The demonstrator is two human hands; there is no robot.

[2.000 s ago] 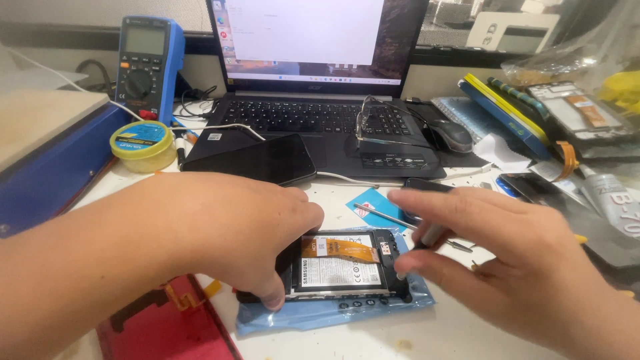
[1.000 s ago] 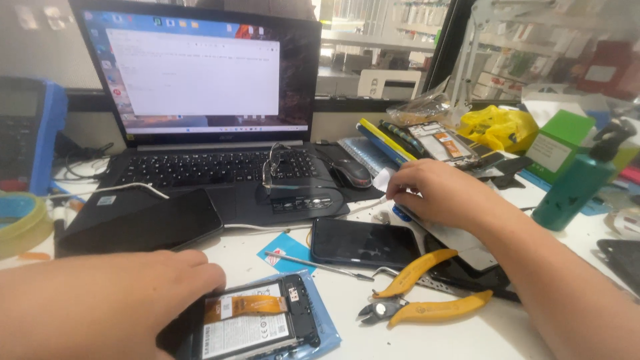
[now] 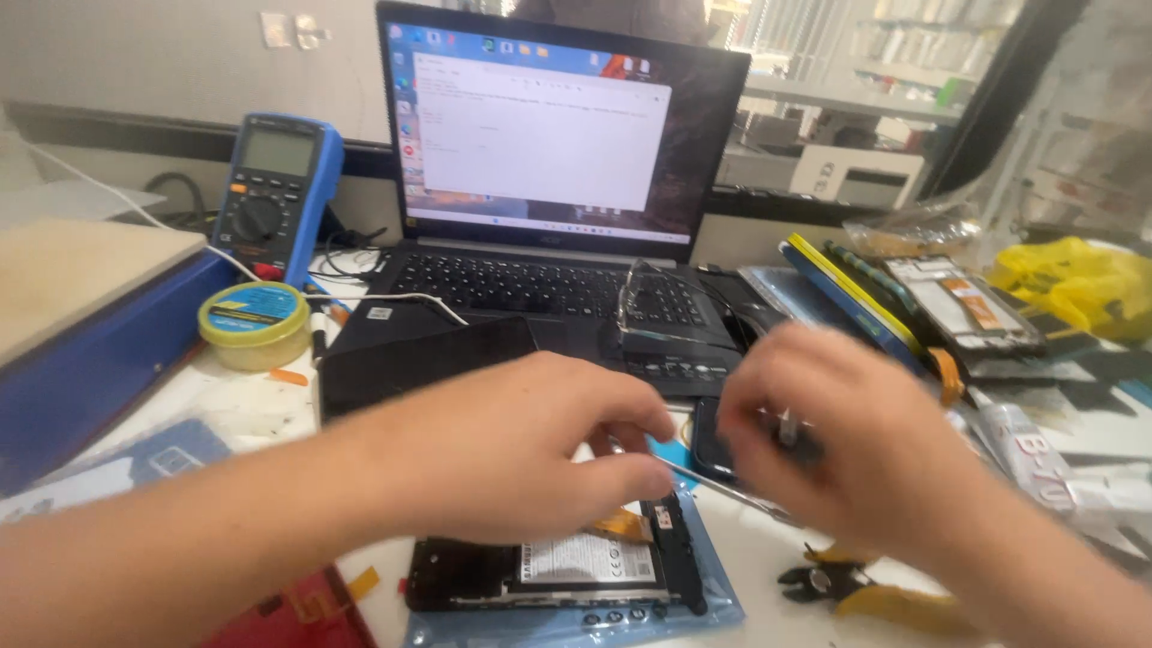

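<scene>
My left hand (image 3: 549, 441) hovers over an opened Samsung phone (image 3: 468, 576), its thumb and fingers bent around the near end of a thin metal tool (image 3: 720, 488); whether they grip it is unclear. The phone's white battery (image 3: 585, 560) and orange flex cable (image 3: 625, 524) show below the thumb, and a blue plastic sleeve (image 3: 720, 594) lies under the phone. My right hand (image 3: 828, 432), blurred, is curled around a small dark tool (image 3: 794, 439) with a shiny tip, above the metal tool's right part. A dark phone (image 3: 711, 441) lies partly behind that hand.
Yellow-handled cutters (image 3: 819, 583) lie below my right hand. Behind are a laptop (image 3: 549, 306) with glasses (image 3: 666, 310) on it, and a black panel (image 3: 432, 360). A multimeter (image 3: 274, 193) and round tub (image 3: 254, 328) stand left; a tube (image 3: 1026, 450) and another opened phone (image 3: 963, 306) lie right.
My right hand has left the items at the right and come back toward the phone. My left hand has moved from the phone's left side to above it. The view has turned left.
</scene>
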